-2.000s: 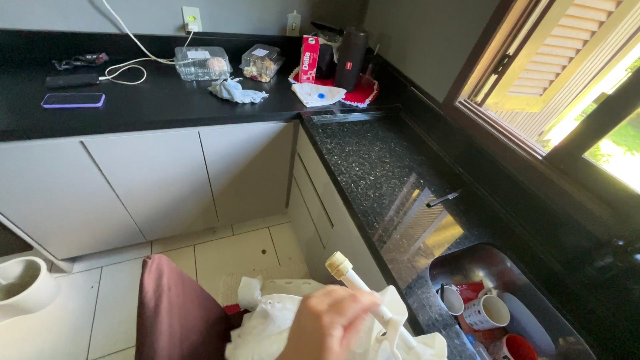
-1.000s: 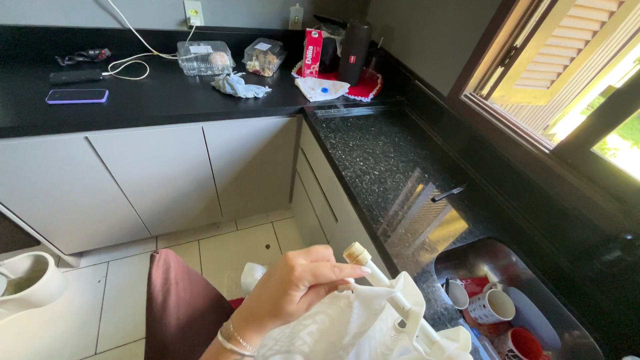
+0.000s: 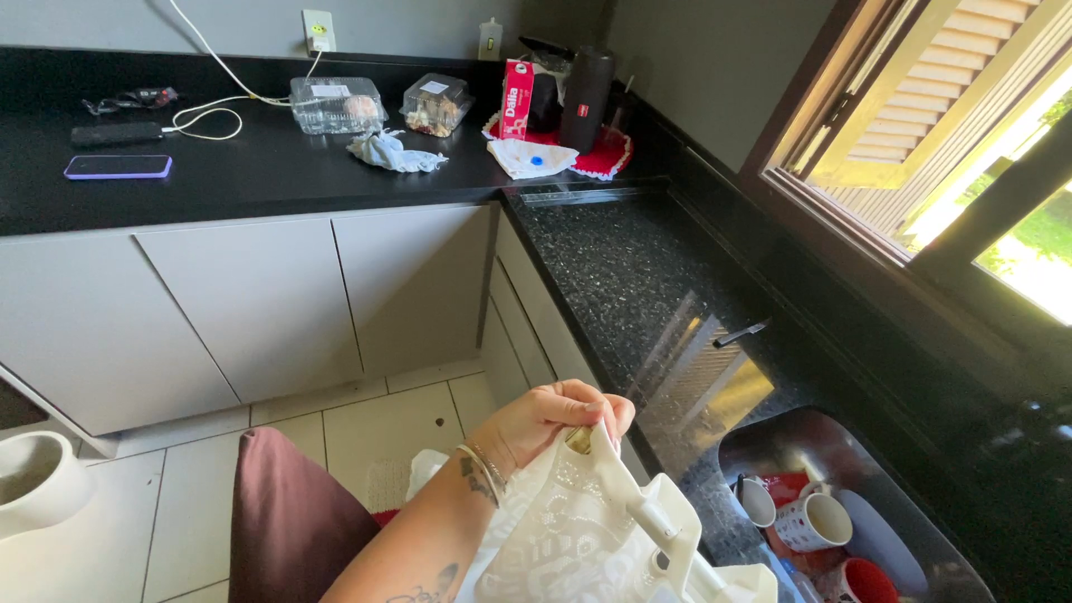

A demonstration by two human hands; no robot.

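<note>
My left hand (image 3: 569, 412) pinches the top edge of a white lace curtain (image 3: 553, 511) at the end of a white curtain rod (image 3: 653, 517). The rod's gold-coloured end cap (image 3: 579, 439) shows through an opening in the fabric just below my fingers. Gathered cloth hangs along the rod toward the bottom of the view. Bracelets circle my left wrist. My right hand is out of view.
At the lower right, a sink (image 3: 821, 419) holds mugs (image 3: 814, 521) and other dishes. A knife (image 3: 741, 333) lies on the black counter (image 3: 603, 243). A phone (image 3: 118, 167), plastic containers (image 3: 337, 105) and a carton (image 3: 516, 99) stand farther back.
The rod's end cap stood exposed above the fabric in both earlier frames; now the curtain's edge is around it. My left hand has closed on that edge.
</note>
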